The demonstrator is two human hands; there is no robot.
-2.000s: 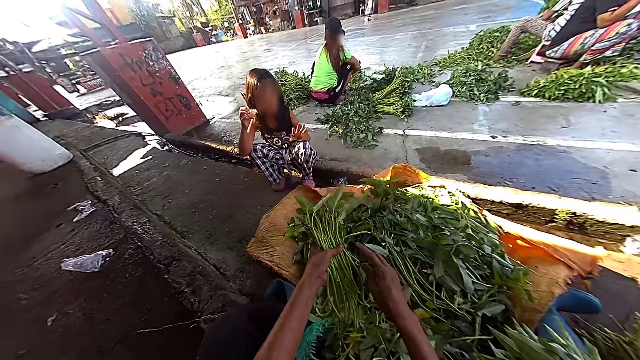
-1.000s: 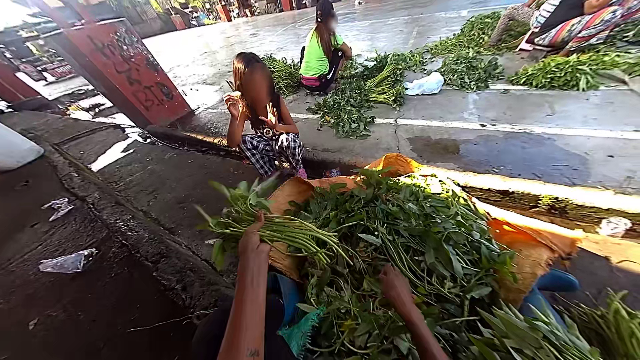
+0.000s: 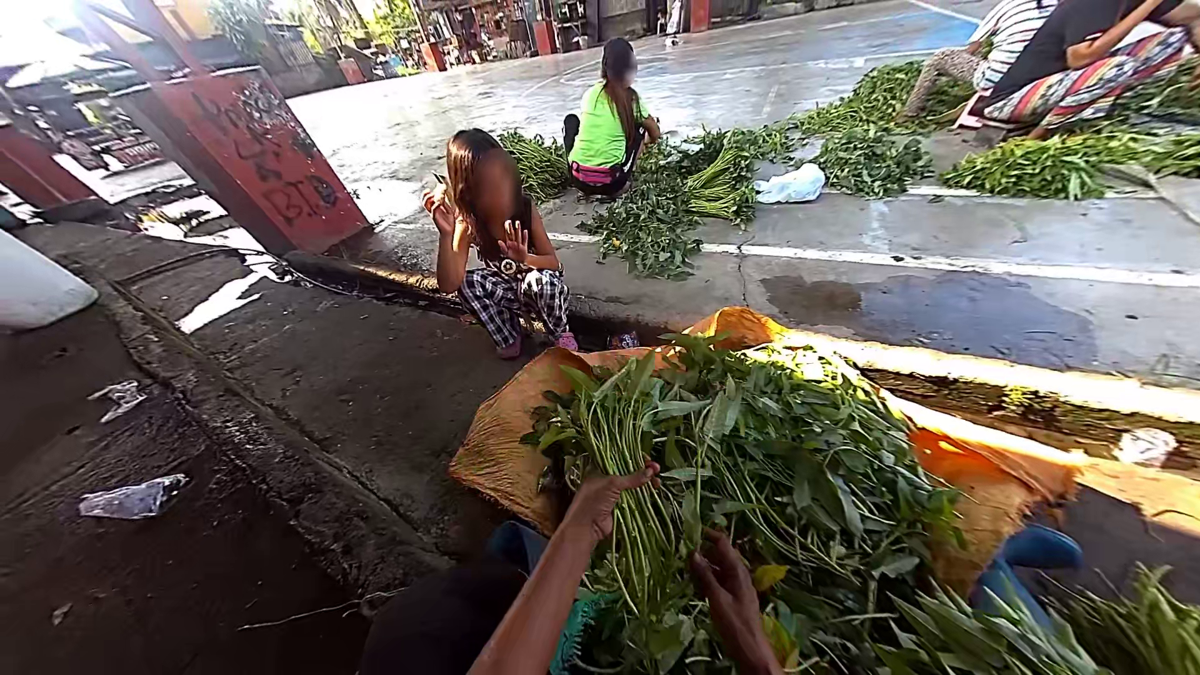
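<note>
A large heap of leafy green stems (image 3: pixel 825 469) lies on an orange woven sack (image 3: pixel 506 441) before me. My left hand (image 3: pixel 605 502) rests around a bundle of long pale-green stems (image 3: pixel 614 431), thumb pointing right; the bundle lies on the heap's left side with its leaves toward the top. Close to the lower part of these stems is my right hand (image 3: pixel 727 581), fingers bent at a thin leafy stem; whether it grips that stem is hard to tell. A yellow leaf (image 3: pixel 770 576) lies just right of it.
A person (image 3: pixel 497 244) squats beyond the sack, hands raised. Farther off, a person in a green top (image 3: pixel 603 131) squats by piles of greens (image 3: pixel 656 216) and a white plastic bag (image 3: pixel 792 184). Others sit at upper right. A concrete gutter edge (image 3: pixel 1012 375) runs behind the sack; plastic litter (image 3: pixel 134 498) lies left.
My left hand, a second ago holding a bundle out over the sack's left edge, has come back right over the heap. My right hand has moved left, close to the stems.
</note>
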